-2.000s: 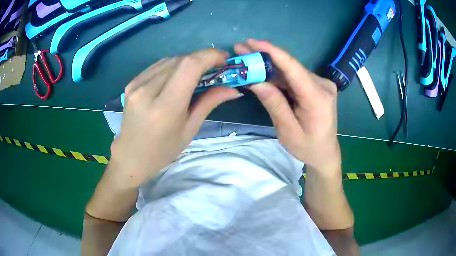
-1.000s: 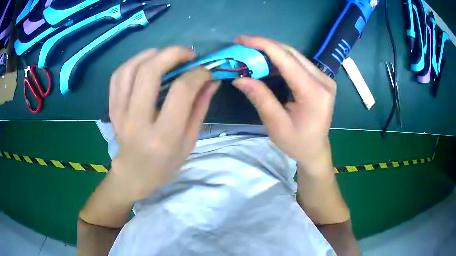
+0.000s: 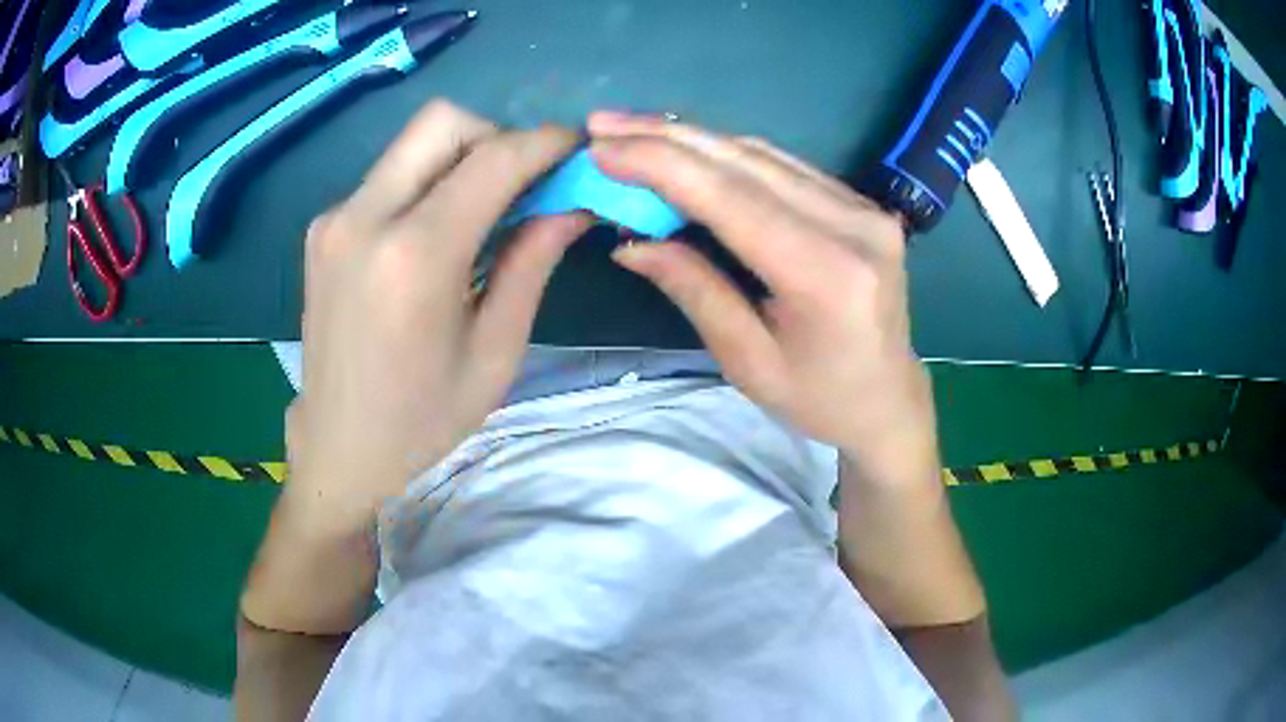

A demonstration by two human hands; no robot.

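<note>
A light blue device housing point(image 3: 599, 195) is held above the front edge of the bench. Only its curved blue middle shows between the hands; its inner parts and both ends are hidden. My left hand point(image 3: 416, 261) grips it from the left, thumb below and fingers above. My right hand point(image 3: 783, 268) grips it from the right, fingers over the top and thumb underneath.
Several blue and black housings point(image 3: 268, 134) lie at upper left, with red-handled scissors point(image 3: 106, 251) below them. A blue-and-black electric screwdriver point(image 3: 966, 120), a white strip point(image 3: 1013, 233), tweezers point(image 3: 1109, 233) and a black cord lie at right. More housings point(image 3: 1196, 120) lie far right.
The housing has turned in my hands, so its open side with wires no longer shows. My right hand has moved left, and its fingers now cover the housing's right end.
</note>
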